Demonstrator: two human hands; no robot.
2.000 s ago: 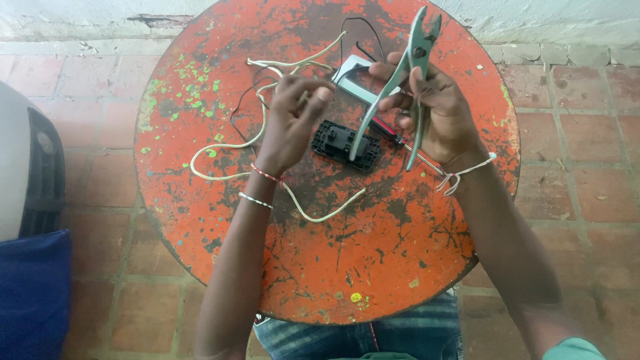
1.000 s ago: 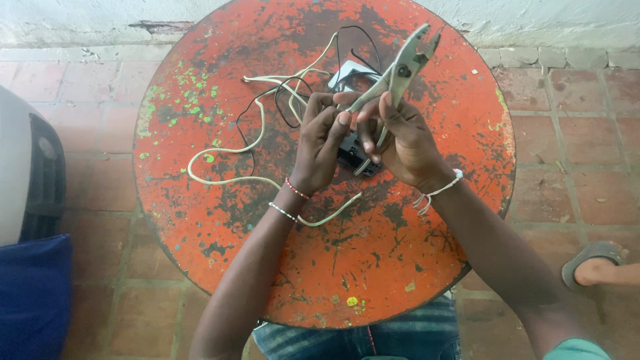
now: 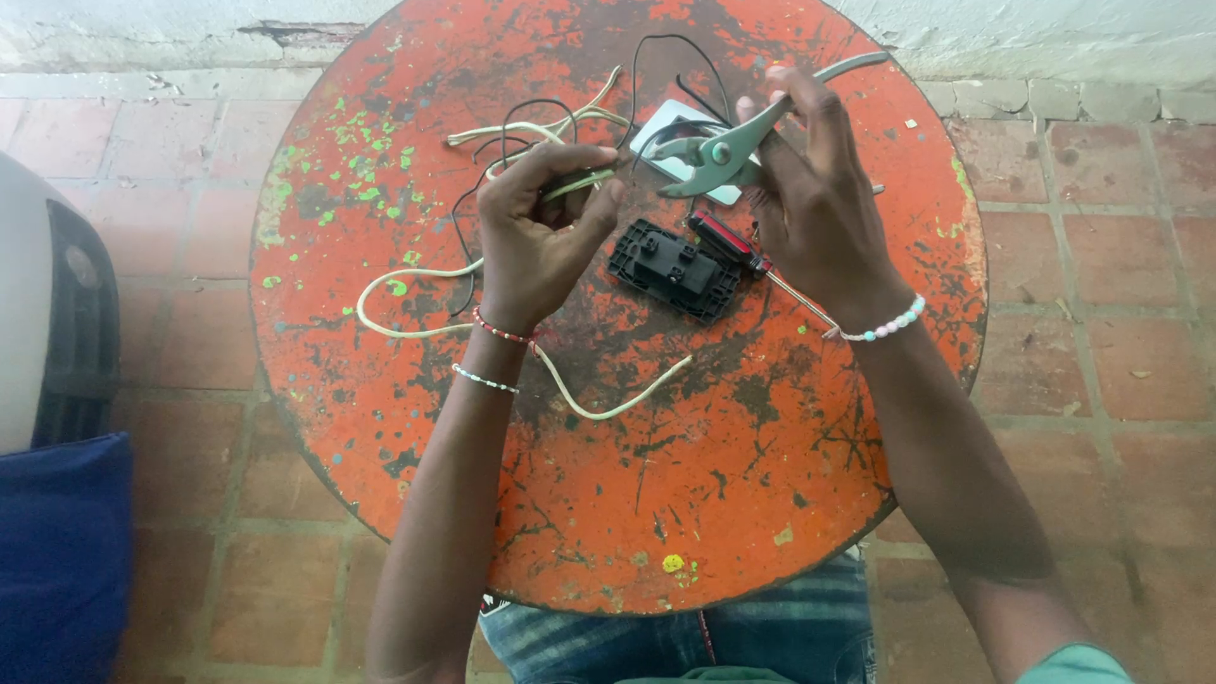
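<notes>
My left hand (image 3: 541, 223) pinches a pale cable end and a dark wire between thumb and fingers. My right hand (image 3: 822, 190) holds metal slip-joint pliers (image 3: 719, 157), whose jaws point left toward the pinched wires without touching them. Below the jaws lies a black plastic electrical module (image 3: 674, 270). A red-and-black screwdriver (image 3: 727, 239) rests against its upper right, with the shaft running under my right wrist. Behind the pliers is a white cover plate (image 3: 676, 128), partly hidden. The pale cable (image 3: 418, 274) loops left and ends in front of my left wrist (image 3: 627, 412).
A round table (image 3: 589, 513) with chipped orange-red paint carries everything. Thin black wires (image 3: 665, 38) curl over its far part. At the left stand a pale object with a dark grille (image 3: 81, 313) and a blue cloth (image 3: 62, 551). A pale wall (image 3: 1045, 43) runs behind.
My hands have moved apart since one second ago. The pliers have turned from pointing up to pointing left, and the black module is uncovered again. A foot seen at the right is out of view.
</notes>
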